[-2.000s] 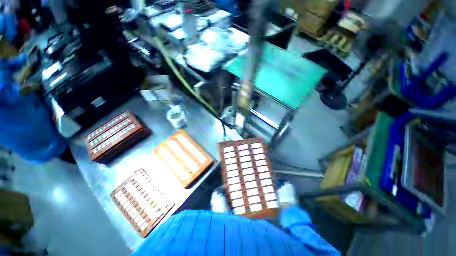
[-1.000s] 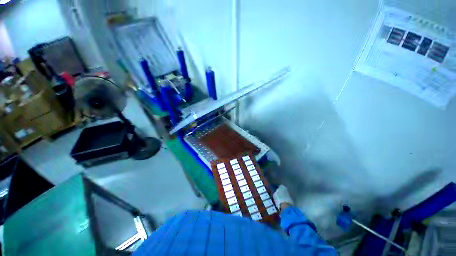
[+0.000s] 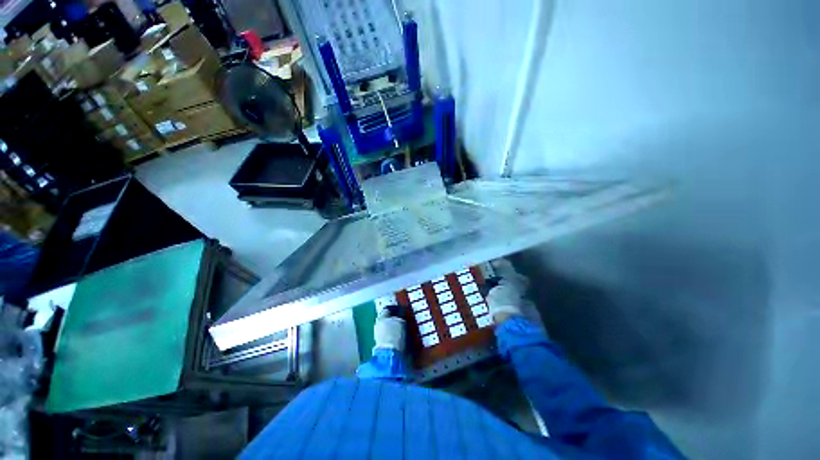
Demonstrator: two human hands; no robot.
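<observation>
The orange-brown carrier tray (image 3: pixel 456 340) lies on the perforated printing bed (image 3: pixel 460 361), with three rows of small white workpieces (image 3: pixel 450 317) on it. Its far end is hidden under the raised, tilted screen frame (image 3: pixel 360 292). My left hand (image 3: pixel 389 332), in a white glove with dark fingertips, is at the tray's left edge. My right hand (image 3: pixel 510 295), gloved the same way, is at the tray's right edge, partly below the screen frame. Both hands hold the tray by its sides.
Blue lift posts (image 3: pixel 444 130) stand at the bed's far end. A pale wall (image 3: pixel 683 99) is on the right. A green-topped table (image 3: pixel 131 323) is at the left. A fan (image 3: pixel 259 97), black bins (image 3: pixel 277 169) and cardboard boxes (image 3: pixel 184 85) are further back.
The view has turned from the metal side table to the printing station. The tray held in my hands has moved onto the bed under the raised screen. The brown surface seen there before is now covered.
</observation>
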